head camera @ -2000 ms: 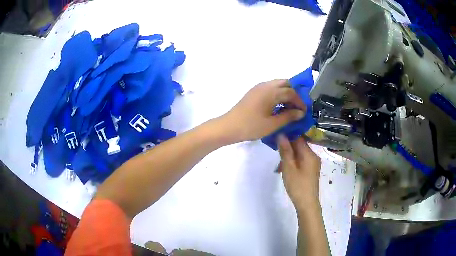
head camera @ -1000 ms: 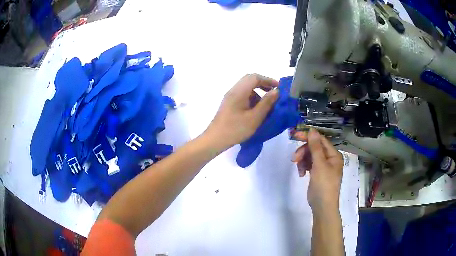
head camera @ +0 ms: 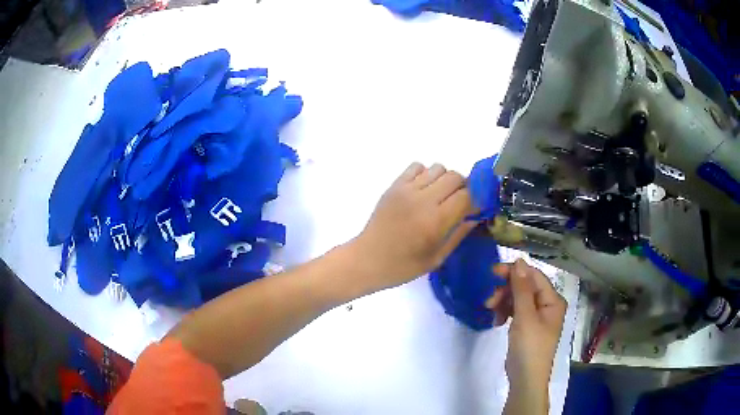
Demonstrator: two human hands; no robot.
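A blue pouch piece (head camera: 464, 280) hangs at the needle area (head camera: 519, 194) of the grey-cream sewing machine (head camera: 568, 89), its upper part against the metal parts and its lower part towards me. My left hand (head camera: 422, 215) holds the piece from the left, close to the needle area, with fingertips partly hidden. My right hand (head camera: 531, 300) is below the machine arm and holds the piece's right edge between thumb and fingers. A small yellowish part (head camera: 506, 232) sits beside the needle area.
A heap of blue pouch pieces (head camera: 191, 130) with white buckles (head camera: 185, 246) lies on the left of the white tabletop (head camera: 357, 97). More blue pieces (head camera: 406, 6) lie at the far edge. A blue strip (head camera: 669, 267) runs along the machine at the right.
The piece has turned, and its lower part now hangs nearer my right hand. My left hand has moved right and down with it. My right hand has moved down from the yellowish part. The view has shifted.
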